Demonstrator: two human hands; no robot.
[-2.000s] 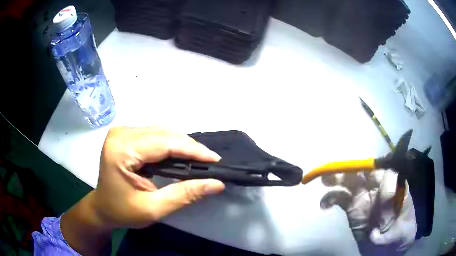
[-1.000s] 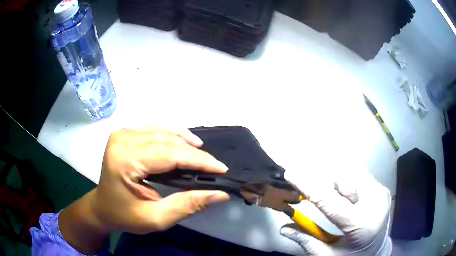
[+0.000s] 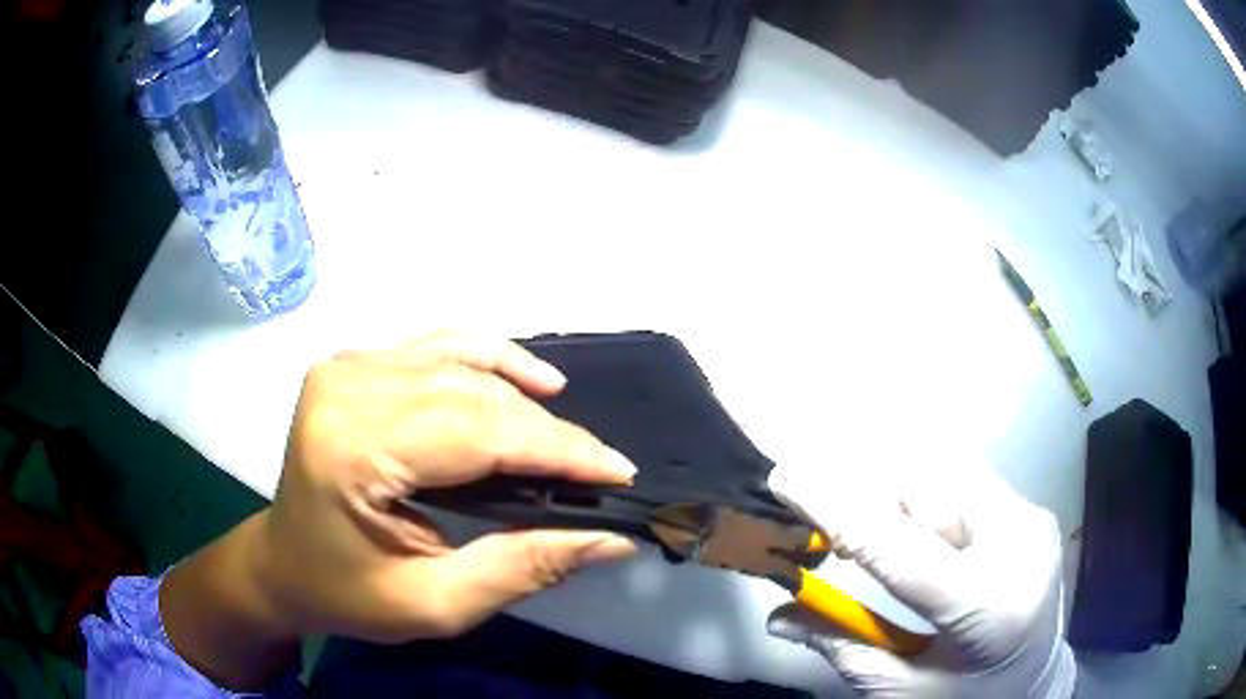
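Note:
A black tablet case is held tilted above the white tabletop, its slotted edge towards me. My bare left hand pinches it, fingers on top and thumb below the edge. My right hand, in a white glove, holds diagonal cutters by the yellow-orange handles. The cutters' metal jaws are at the near right part of the case's edge. I cannot tell whether the jaws are closed on it.
A clear bottle of liquid stands at the left. Stacked black cases are at the far edge. A thin pointed yellow-green tool, a dark oblong block and white scraps lie at the right.
The cutters have come from the right, off the dark block, to the case's edge, and my gloved hand has turned. The case has tilted slightly. Over the last second little has moved.

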